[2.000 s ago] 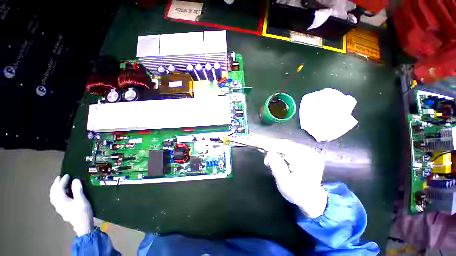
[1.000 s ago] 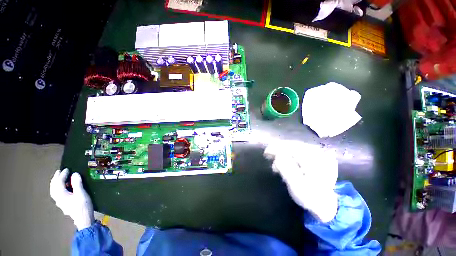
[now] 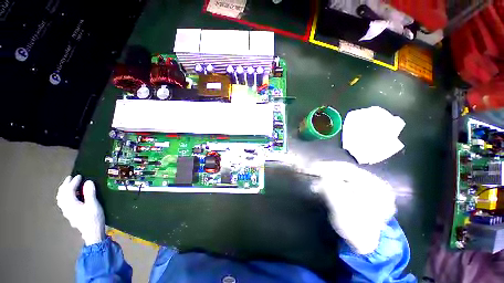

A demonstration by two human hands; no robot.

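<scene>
A green power supply board [image 3: 166,160] lies flat on the dark green mat, crowded with parts and with long silver heatsinks [image 3: 193,117]. My right hand [image 3: 359,202], in a white glove and overexposed, is to the right of the board. Its fingers are closed on a thin applicator [image 3: 304,172], which points left towards the board's right edge; its tip is lost in glare. A small green cup [image 3: 321,122] with dark brown liquid stands right of the board. My left hand [image 3: 83,207], white-gloved, rests at the mat's left edge, fingers apart around a small dark gap.
A white wiping cloth [image 3: 373,135] lies right of the cup. Black trays [image 3: 44,66] stand at the upper left. Taped areas [image 3: 353,50] hold items at the back. Red bins [image 3: 481,61] are at the upper right. Another board [image 3: 486,182] and a person's pink sleeve [image 3: 470,268] show at the right.
The view has shifted, so the board and cup appear further right. My right hand with the applicator has drawn slightly away from the board. My left hand has stayed at the mat's edge.
</scene>
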